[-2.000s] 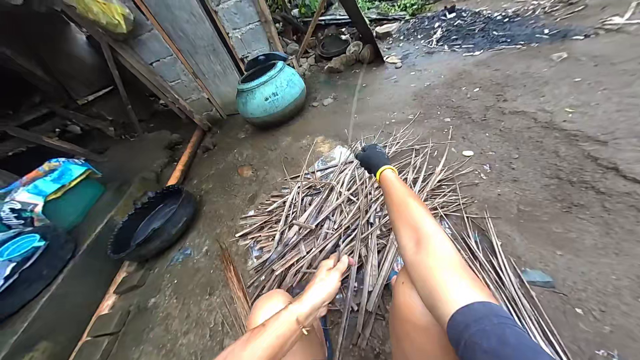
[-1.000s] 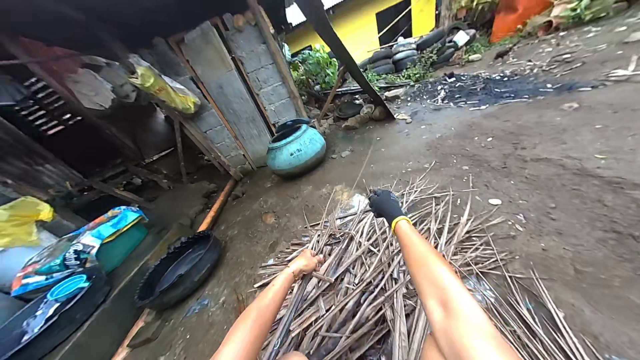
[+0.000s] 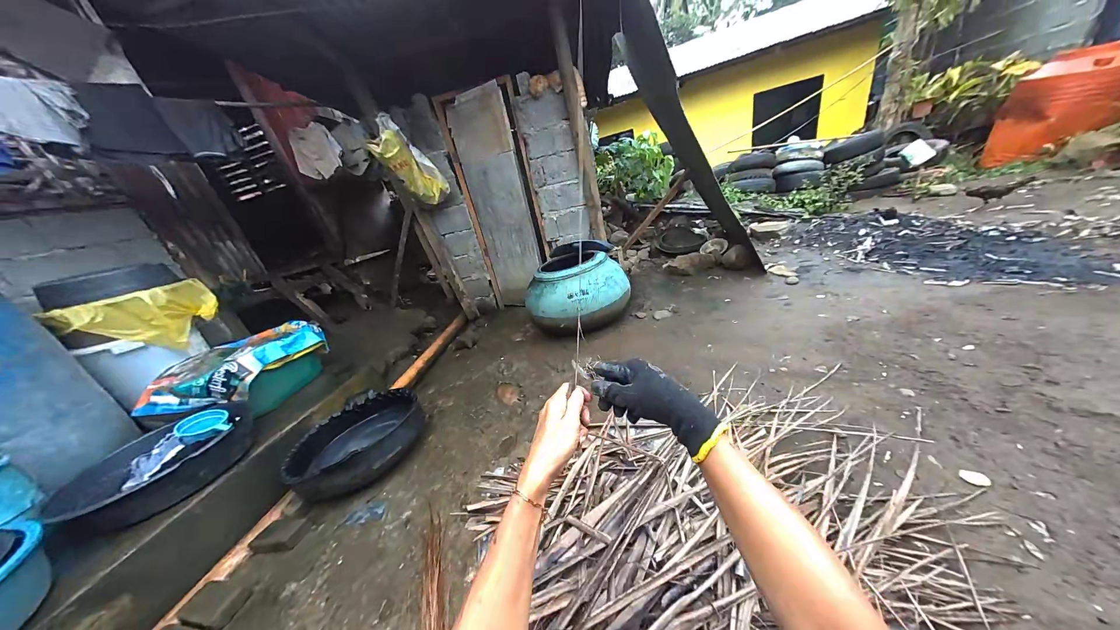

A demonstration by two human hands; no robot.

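My bare left hand [image 3: 563, 429] is raised over the near ground, its fingers pinched on the lower end of a thin upright strand [image 3: 578, 350]. My right hand [image 3: 643, 395], in a black glove with a yellow cuff, is just right of it, fingers curled close to the same spot; a small wispy tuft [image 3: 588, 371] shows between the two. Whether the right fingers grip it cannot be told. Below and to the right of both hands lies a loose heap of dry palm leaf strips [image 3: 665, 525]. A bundle of thin brown sticks [image 3: 433, 582] is at the bottom edge.
A turquoise round pot [image 3: 578, 293] stands ahead on wet dirt. At left are a black rubber tub [image 3: 354, 444], an orange-brown pole [image 3: 430, 350] and a black basin [image 3: 87, 499] on a concrete ledge. A dark slanted post [image 3: 682, 131] and stones [image 3: 691, 262] stand beyond.
Both hands have risen from the heap of leaf strips and come together above its far left side. The view has tilted up and shows more of the yard.
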